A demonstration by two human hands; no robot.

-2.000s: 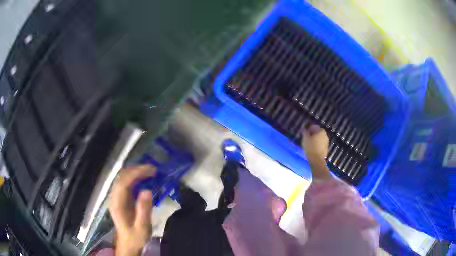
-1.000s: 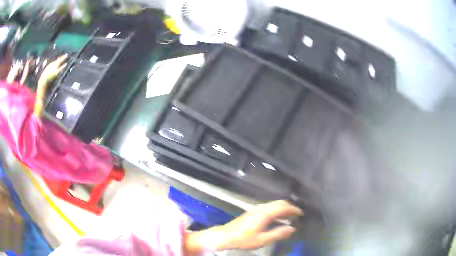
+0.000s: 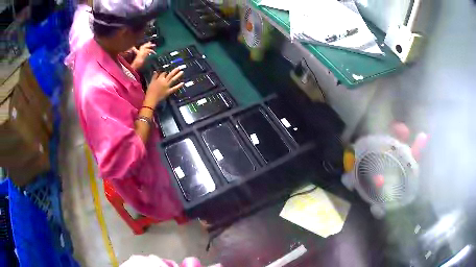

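Neither of my hands is clearly in view; a blurred pink sleeve [image 3: 149, 261] is cut off by the bottom edge. In front of me a black tray stack [image 3: 242, 194] lies on the bench. Its top tray holds several glossy black units [image 3: 228, 151] side by side, each with a small white label. Just beyond it lies another black tray with units [image 3: 206, 108], some with green marks. A co-worker's hand [image 3: 166, 85] is over that farther tray.
A co-worker in a pink smock [image 3: 107, 112] sits left on a red stool [image 3: 137, 223]. A pale yellow paper sheet [image 3: 317, 211] and a white fan [image 3: 385, 172] are on the right. A green shelf [image 3: 334, 60] holds papers. Blue bins [image 3: 31, 229] and cartons [image 3: 26, 125] stand at left.
The view has swung from the blue bin, across the bench, to the co-worker and tray stack. The hand seen near the dark trays one second ago is out of view.
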